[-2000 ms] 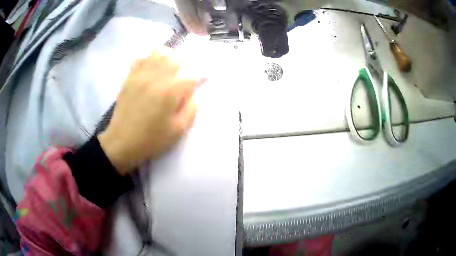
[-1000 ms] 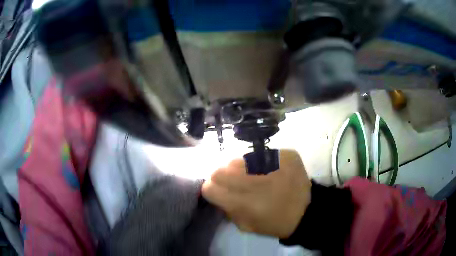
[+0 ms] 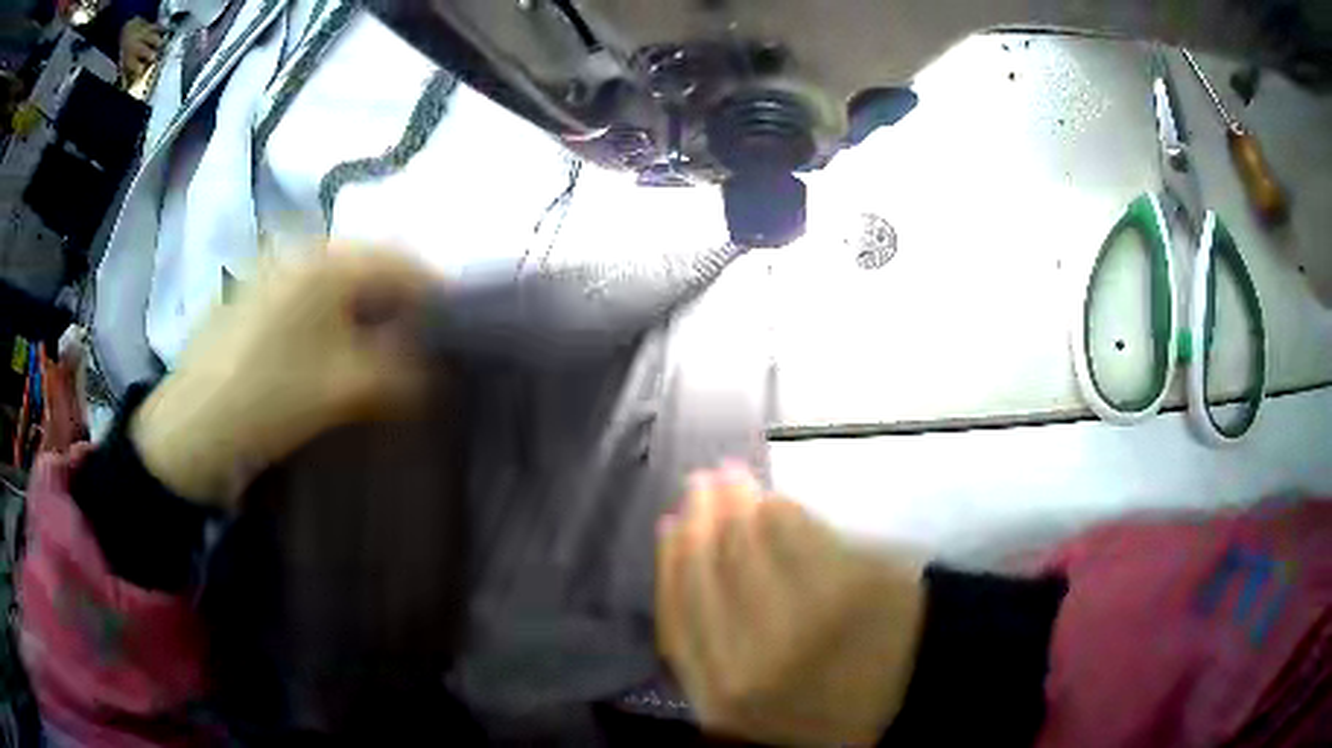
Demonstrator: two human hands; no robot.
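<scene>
Dark grey lining cloth (image 3: 541, 497), blurred by motion, hangs between my two hands in front of the sewing machine. My left hand (image 3: 292, 365) is closed on its upper left part. My right hand (image 3: 782, 614) grips its right side, with the fingertips at a pale strip; the exact grip is blurred. Pale garment panels (image 3: 387, 110) with a dark fuzzy seam allowance lie behind and left of my left hand. The machine's presser foot area (image 3: 672, 154) is above the cloth, and glare hides the detail there.
Green-and-white scissors (image 3: 1183, 314) lie right of the machine, with a wooden-handled tool (image 3: 1253, 173) beside them. A round patterned metal disc (image 3: 872, 240) sits on the bed. Pale cloth folds (image 3: 205, 219) hang at the left. Part of another person's hand (image 3: 139, 51) shows at the upper left.
The view has moved back from the machine head. My left hand has come into view holding the grey cloth. My right hand has moved down, away from the needle area. The grey cloth is lifted and spread.
</scene>
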